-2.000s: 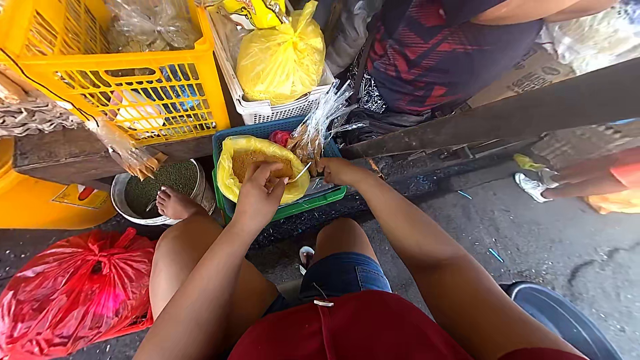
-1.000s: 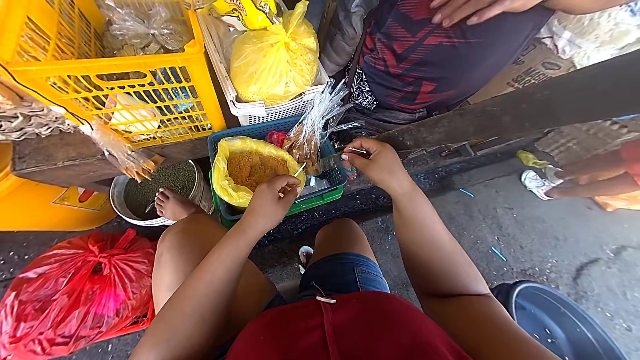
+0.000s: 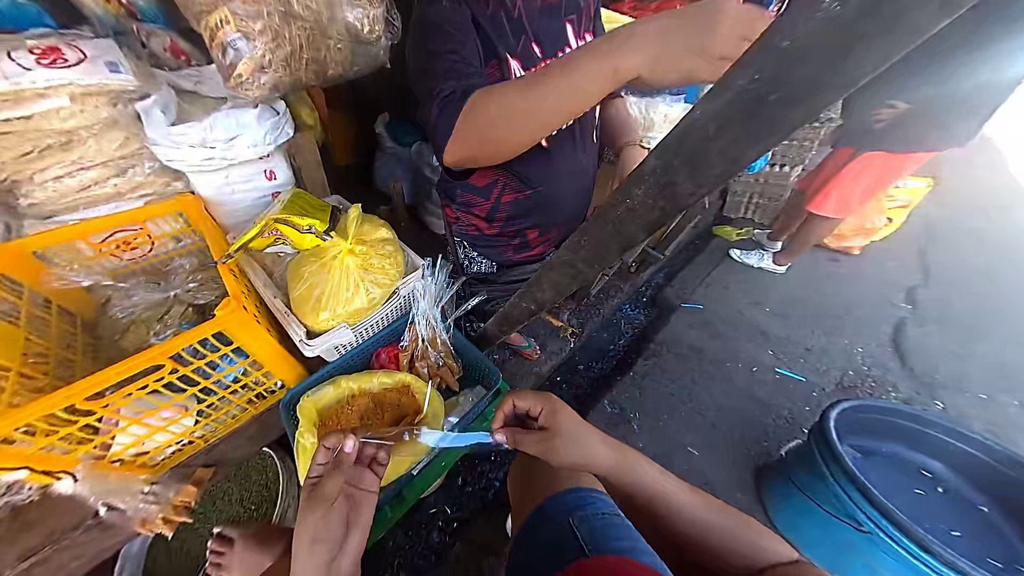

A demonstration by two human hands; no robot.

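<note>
My left hand [image 3: 344,472] pinches a thin stick, perhaps a spoon handle, at the lower centre. My right hand [image 3: 532,424] pinches one end of a small clear plastic bag [image 3: 456,438], stretched between both hands. Behind them, a yellow plastic bag [image 3: 312,400] lies open around orange-brown powder [image 3: 372,410], with a pale stick standing at its right edge. Filled clear plastic packets [image 3: 432,352] are bunched behind it in a blue plastic basket [image 3: 480,364]. Whether the stretched bag holds powder is hard to tell.
Left is a yellow crate [image 3: 240,384]; behind the basket, a white basket [image 3: 336,342] holds a tied yellow bag [image 3: 348,272]. A dark beam [image 3: 640,200] slants past a person [image 3: 512,160]. A blue tub [image 3: 824,496] stands right, a bucket of green beans [image 3: 240,496] lower left.
The view has swung upward and right. My left hand has moved from the powder to beside my right hand, and a clear bag now stretches between them. The other person's arm is raised.
</note>
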